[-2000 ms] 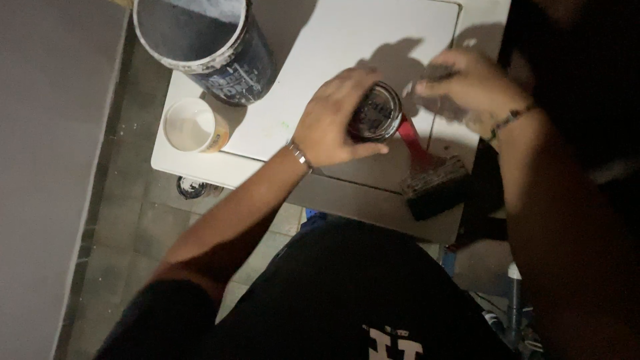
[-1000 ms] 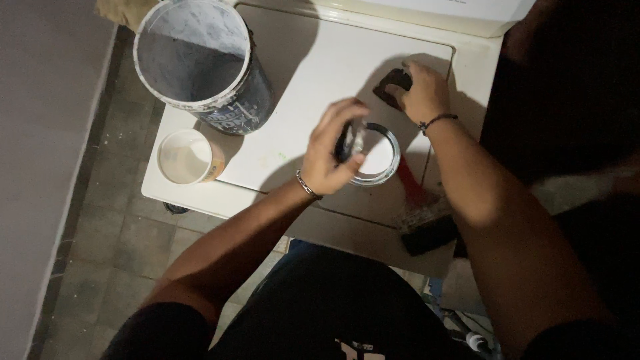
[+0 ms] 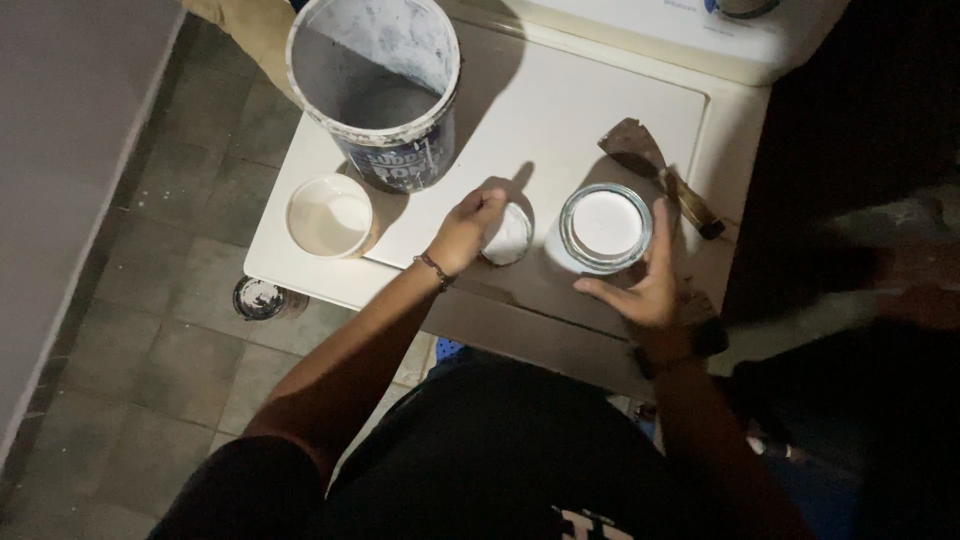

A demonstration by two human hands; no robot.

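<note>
An uncovered paint can (image 3: pixel 606 227) with white paint stands on the white appliance top (image 3: pixel 592 97). My right hand (image 3: pixel 649 281) curls around its right and near side, thumb and fingers against or close to the can. Just left of it lies a round lid (image 3: pixel 508 234), its white-coated face up, and my left hand (image 3: pixel 469 229) is at its left edge; whether the fingers grip it I cannot tell. Behind and right of the can rests a putty knife (image 3: pixel 637 146) with a stained blade and a worn handle. The brush's dark bristles (image 3: pixel 709 337) are faintly seen by my right wrist.
A large paint-smeared bucket (image 3: pixel 397 154) stands at the back left, with a pale plastic cup (image 3: pixel 330 217) in front of it. Another paint-stained can (image 3: pixel 266 298) is on the tiled floor, left of the appliance. The appliance's raised control panel (image 3: pixel 637 30) borders the back.
The lid, over the can two seconds ago, now lies beside it, coated face up. My right hand has let go of the putty knife and moved to the can. My left hand has moved left.
</note>
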